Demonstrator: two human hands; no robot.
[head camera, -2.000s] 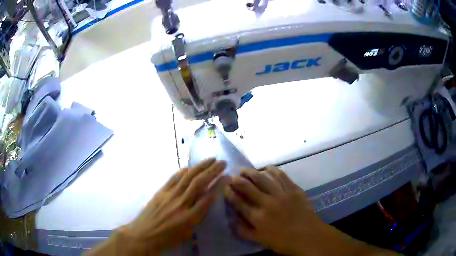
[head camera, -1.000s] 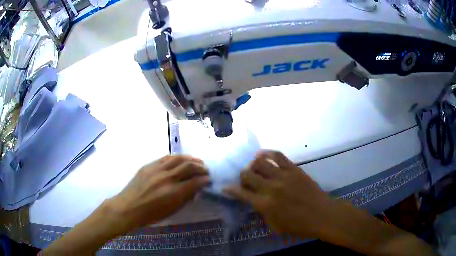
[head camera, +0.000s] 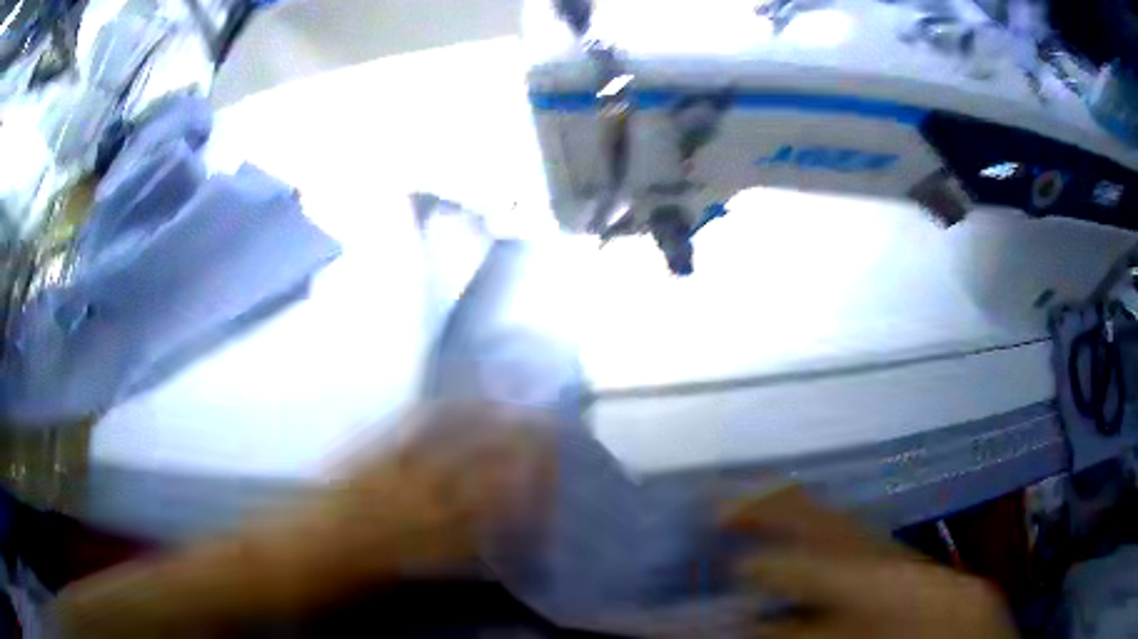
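A blue-grey band piece (head camera: 593, 518) lies between my hands, running from the white table over its front edge; it is blurred. My left hand (head camera: 462, 487) is blurred and closed on the band's left part. My right hand (head camera: 836, 562) is blurred at the lower right, by the band's right end; its fingers are too smeared to tell their hold. The white lockstitch machine head (head camera: 749, 156) stands behind, with a dark cylindrical part (head camera: 675, 240) pointing down. The needle area is washed out by light.
A bundle of blue-grey cut pieces (head camera: 187, 281) lies on the table at left. Black-handled scissors (head camera: 1098, 378) lie on cloth at the right edge. A ruler tape (head camera: 961, 462) runs along the front edge. Plastic-wrapped bundles stand at the upper left.
The band has come away from the needle area toward me and to the left. Both hands have moved lower, and my right hand is farther right. The view has shifted, so the machine appears farther right.
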